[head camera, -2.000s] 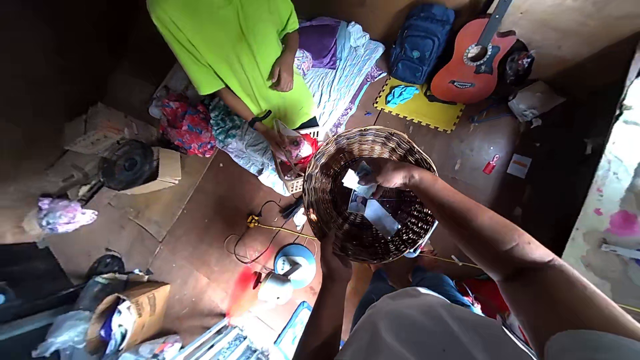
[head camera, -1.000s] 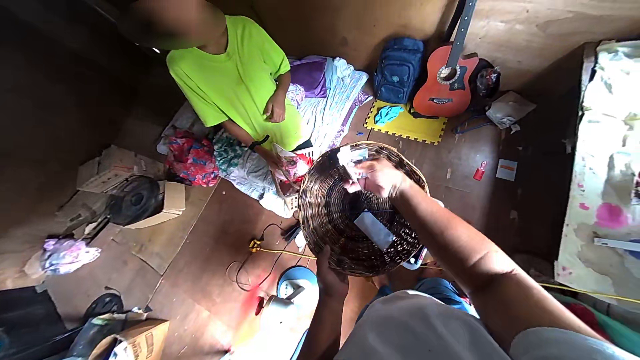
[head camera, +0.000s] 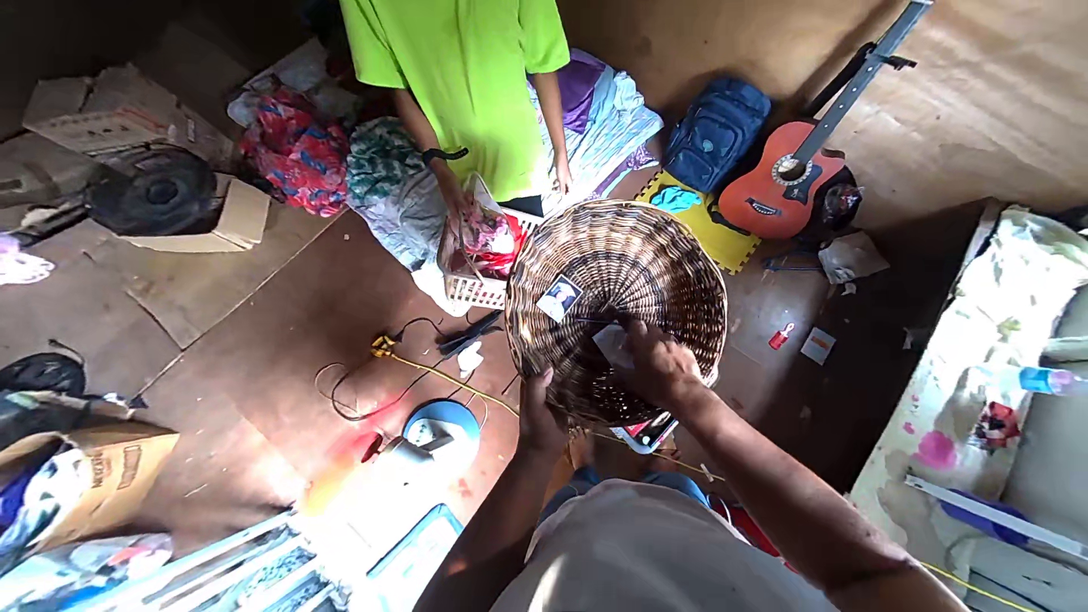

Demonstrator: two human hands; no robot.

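Observation:
A round brown wicker basket (head camera: 671, 255) is held tilted in front of me. My left hand (head camera: 541, 412) grips its near left rim. My right hand (head camera: 659, 361) reaches inside, its fingers on a pale piece of paper (head camera: 610, 344) at the basket's lower middle. A small photo print (head camera: 559, 297) lies on the woven inside at the left. Beyond the basket's left side, another person in a green shirt (head camera: 484, 93) has a hand at a white plastic basket (head camera: 476, 291) holding red and pink items.
A red guitar (head camera: 769, 183), a blue backpack (head camera: 718, 132) and a yellow foam mat (head camera: 735, 242) are at the back right. A yellow cord (head camera: 442, 374) crosses the floor near a blue-rimmed round object (head camera: 450, 425). Cardboard boxes (head camera: 127, 484) stand left; a stained surface (head camera: 926, 416) is at right.
My right hand has moved from the upper part of the basket, where it held papers, down to its lower middle. The photo print now lies apart at the left inside.

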